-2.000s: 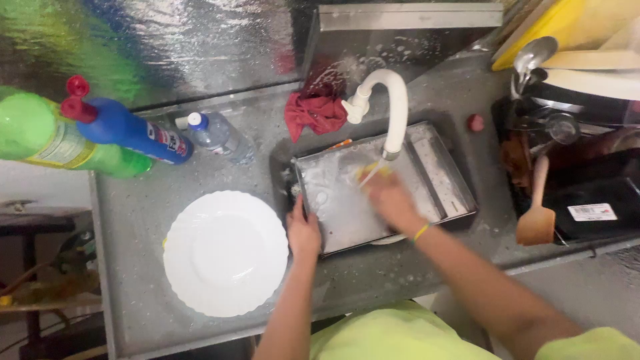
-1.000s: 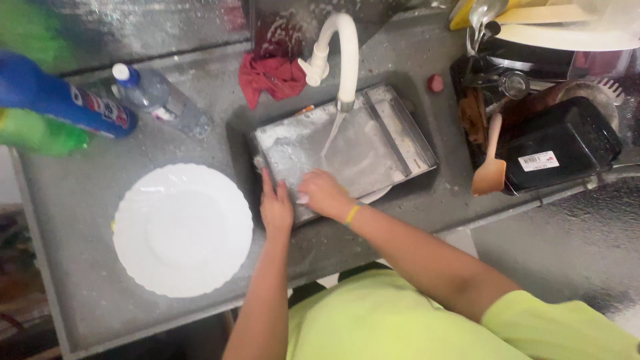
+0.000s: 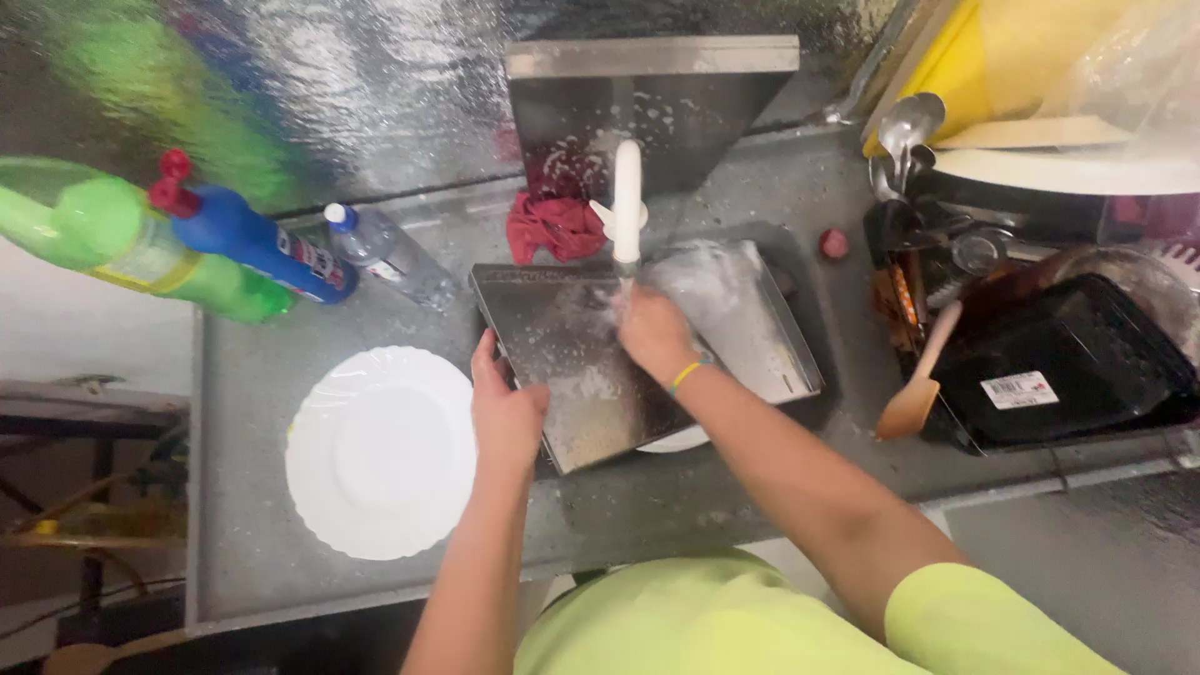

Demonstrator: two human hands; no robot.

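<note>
A rectangular metal tray lies tilted over the sink basin, its darker, wet face streaked with suds. Gripping its left edge is my left hand, thumb on top. My right hand, with a yellow and blue band at the wrist, is closed near the tray's upper right, right under the white faucet; a pale, blurred thing shows at its fingertips, too unclear to name. Another light metal surface with foam on it shows to the right. Part of a white dish peeks out below the tray.
A white scalloped plate is on the counter at left. Behind it lie a clear plastic bottle, a blue bottle and a green bottle. A red cloth sits by the faucet. At right are a wooden spatula and a black container.
The metal tray's visible surface now looks darker and tilted, with a foamy metal surface showing to its right. My right hand has moved up to beneath the faucet; my left hand still holds the left side.
</note>
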